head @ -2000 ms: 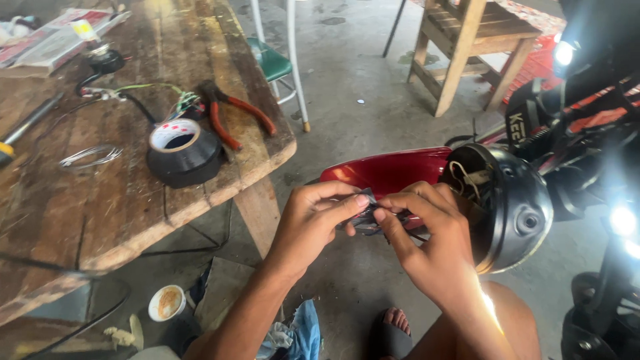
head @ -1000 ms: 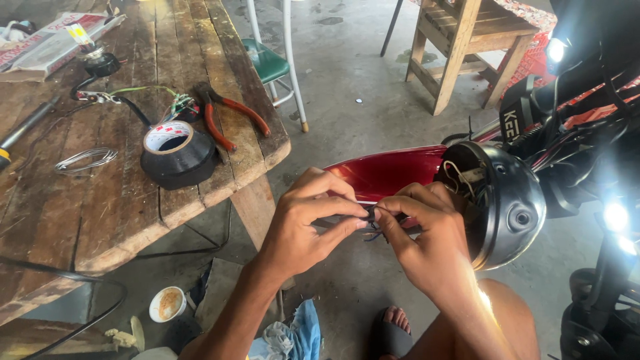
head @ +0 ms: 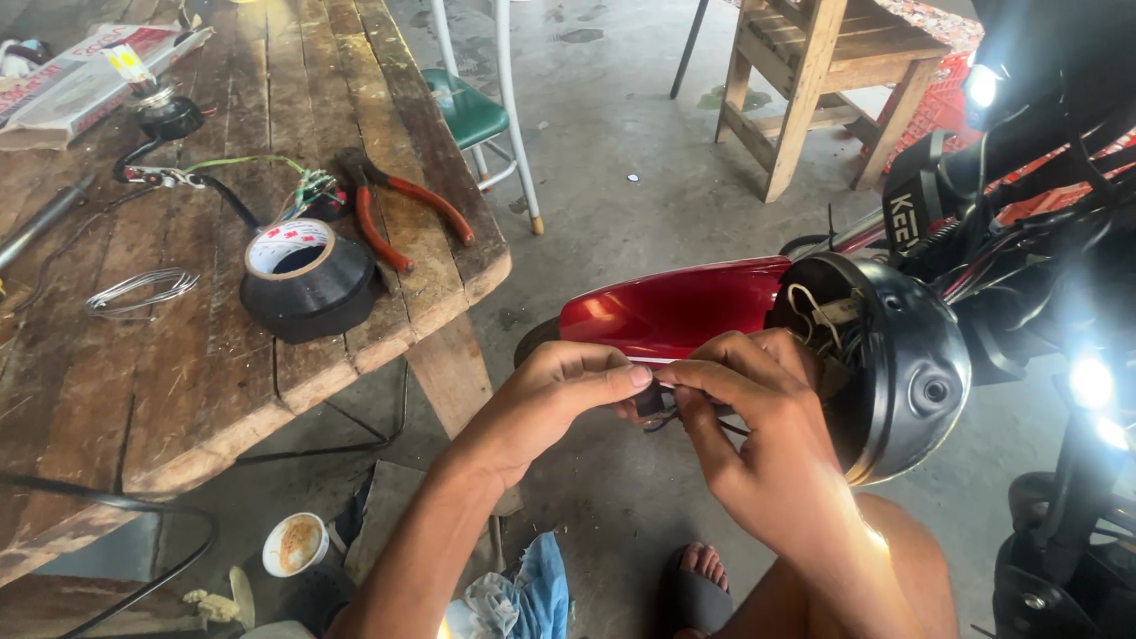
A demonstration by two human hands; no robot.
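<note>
My left hand (head: 568,390) pinches a small black piece (head: 650,399), perhaps electrical tape or a connector, between thumb and fingers. My right hand (head: 754,408) grips the same piece or a thin wire at it from the right; the fingertips partly hide which. A dark wire (head: 729,428) runs from there toward the open black headlight housing (head: 923,382) of a motorcycle, which has loose wires (head: 812,311) inside. Behind my hands is the red front fender (head: 674,302).
The wooden table (head: 213,382) at left bears a black tape roll (head: 311,284), orange-handled pliers (head: 408,200), a wire coil (head: 142,291) and a bulb with its base (head: 164,111). A green-seated chair (head: 466,106) and a wooden chair (head: 825,67) stand behind. A cup (head: 295,544) is below.
My fingers have shifted slightly around the small black piece, and both hands stay close together in front of the fender.
</note>
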